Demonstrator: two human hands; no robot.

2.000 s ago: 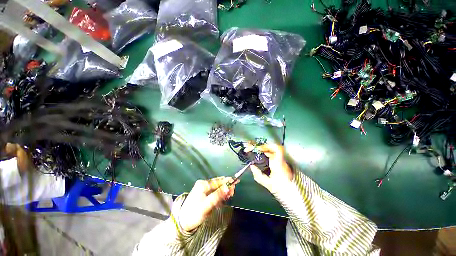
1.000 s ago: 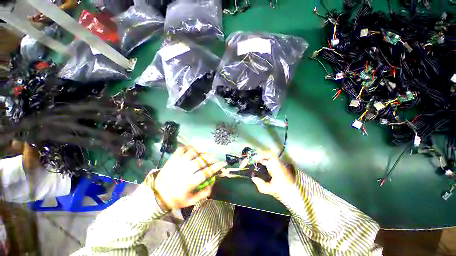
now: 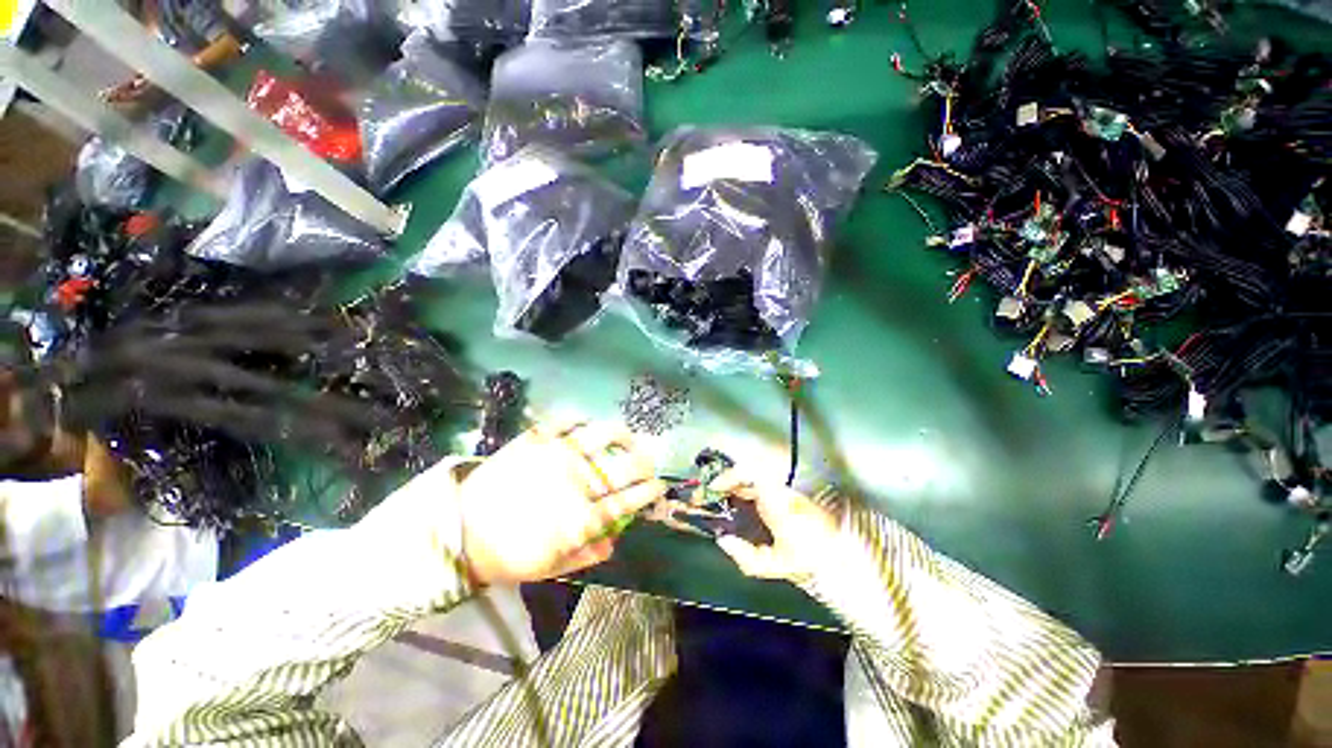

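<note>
My right hand [image 3: 789,529] holds a small black housing [image 3: 742,517] between thumb and fingers, near the bench's front edge. A small green circuit board with dark cable [image 3: 712,475] shows at its fingertips. My left hand [image 3: 555,504] is palm down just left of it, its fingertips at the board and its wires. The underside of the left hand is hidden, and no screwdriver shows there now. A loose heap of tiny screws [image 3: 653,403] lies just above the hands.
Clear bags of black parts [image 3: 730,241] lie behind the screws. A pile of cabled boards [image 3: 1110,219] is at right. A dark cabled pile [image 3: 263,365] is at left, with a black unit [image 3: 503,409] beside it. A red bag [image 3: 304,117] is far left. Another person's sleeve [image 3: 59,541] shows at left.
My left hand, earlier holding the screwdriver at the housing, has turned palm down and reached to the board. The green handle is no longer visible. The whole view has shifted slightly.
</note>
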